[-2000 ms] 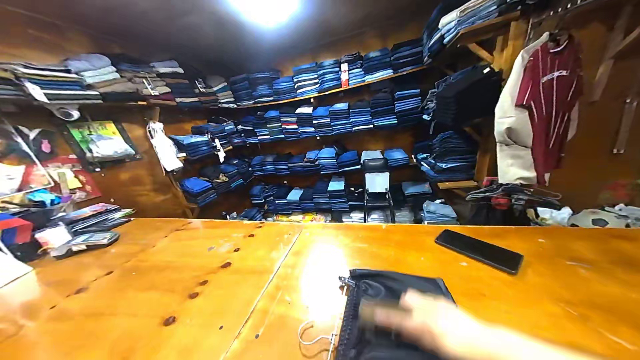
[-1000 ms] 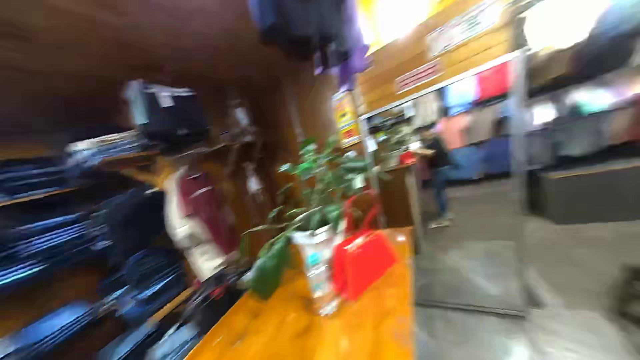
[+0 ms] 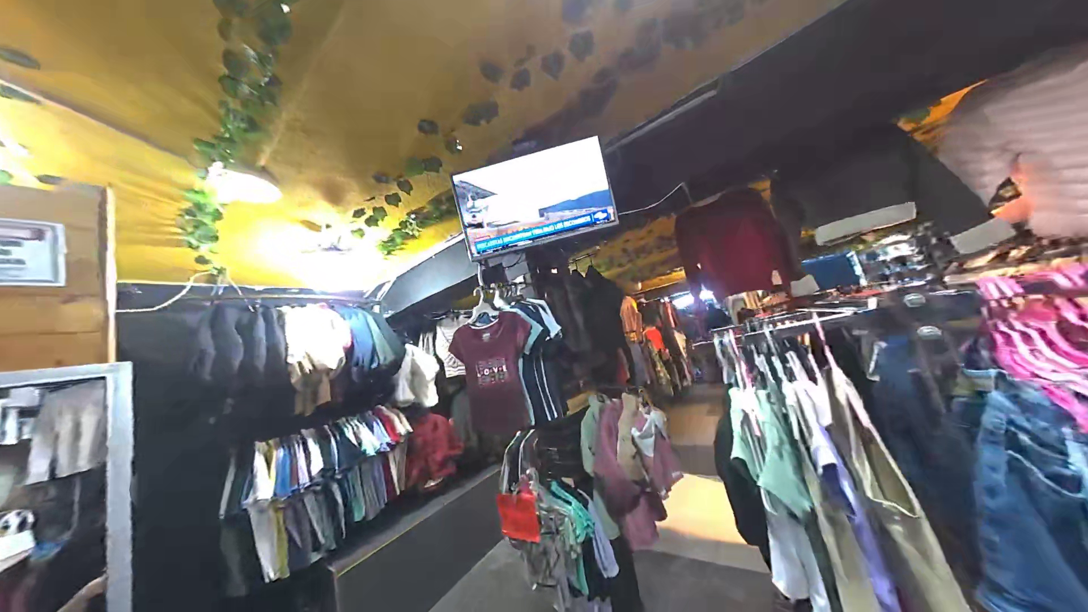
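Neither my left hand nor my right hand can be made out as my own in the head view. Clothing racks fill the scene in front. A maroon T-shirt (image 3: 493,371) with printed lettering hangs on a hanger at the centre, under a wall-type television screen (image 3: 535,200). Below it, a rack of mixed garments (image 3: 578,510) carries a red tag or bag (image 3: 518,515). On the right hang light green and white garments (image 3: 773,459), with blue jeans (image 3: 1028,493) beyond them on pink hangers.
Two rows of clothes line the left wall, the lower one a row of shirts (image 3: 323,476). A framed mirror (image 3: 119,484) stands at the left edge, with part of an arm low in it. A tan floor strip (image 3: 697,510) runs between the racks. A dark red sweater (image 3: 738,242) hangs high.
The view has swung far away from the wooden counter. The hand over the dark garment, seen two seconds ago, is out of sight, as are the phone and the potted plant.
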